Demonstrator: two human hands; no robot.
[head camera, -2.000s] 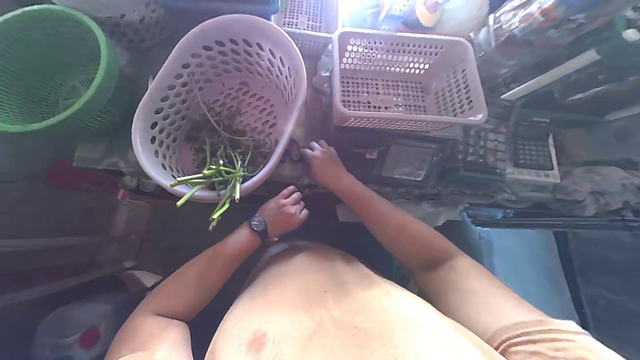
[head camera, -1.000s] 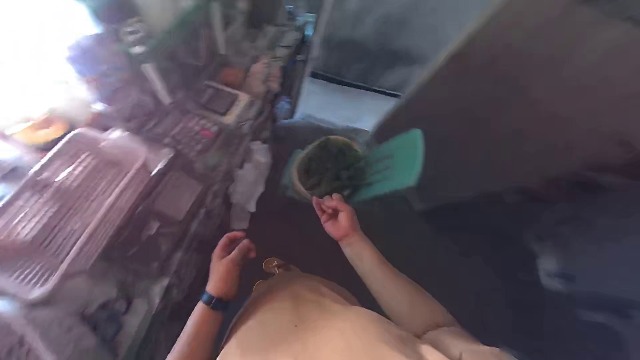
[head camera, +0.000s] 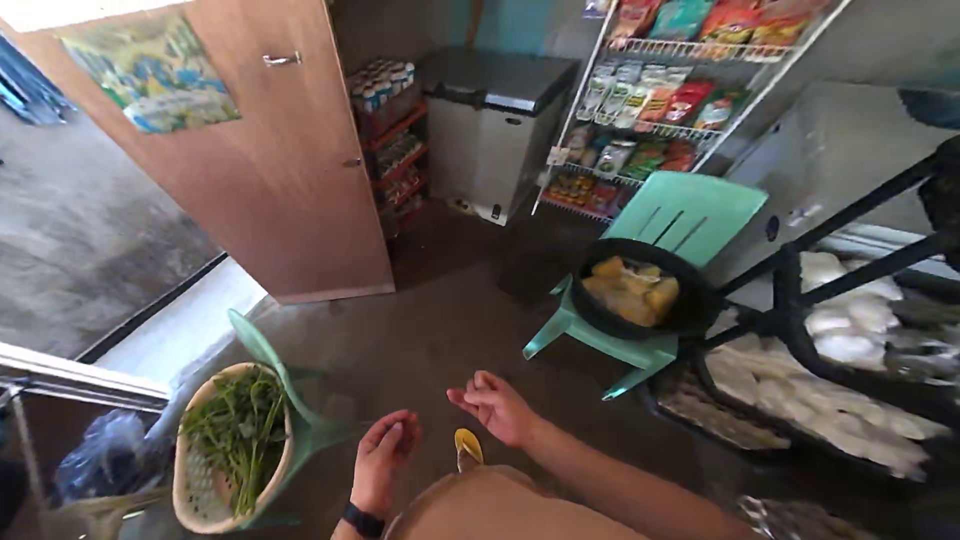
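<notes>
Near the bottom middle, my left hand (head camera: 386, 457), with a dark watch on the wrist, is raised with its fingers loosely curled. Nothing shows in it. My right hand (head camera: 495, 409) is a little to its right, fingers bent and partly spread, also with nothing visible in it. To the left of both hands, a basket (head camera: 180, 484) holding leafy green stems (head camera: 244, 435) rests on a green plastic chair (head camera: 262, 341). A second green plastic chair (head camera: 701, 206), at the right, bears a black round basin (head camera: 577, 289) with yellowish pieces (head camera: 630, 289) in it.
A wooden door (head camera: 300, 202) stands ajar at the left. Beyond are a chest freezer (head camera: 480, 142) and a wire rack (head camera: 645, 127) of packets. At the right, black trays hold bagged white goods (head camera: 817, 390) beside a dark metal frame (head camera: 787, 292). A yellow slipper (head camera: 469, 444) shows below.
The view has swung far round, from a counter with plastic baskets to the floor, door and rack. My right hand was beside the white basket's rim two seconds ago; now it is away from it.
</notes>
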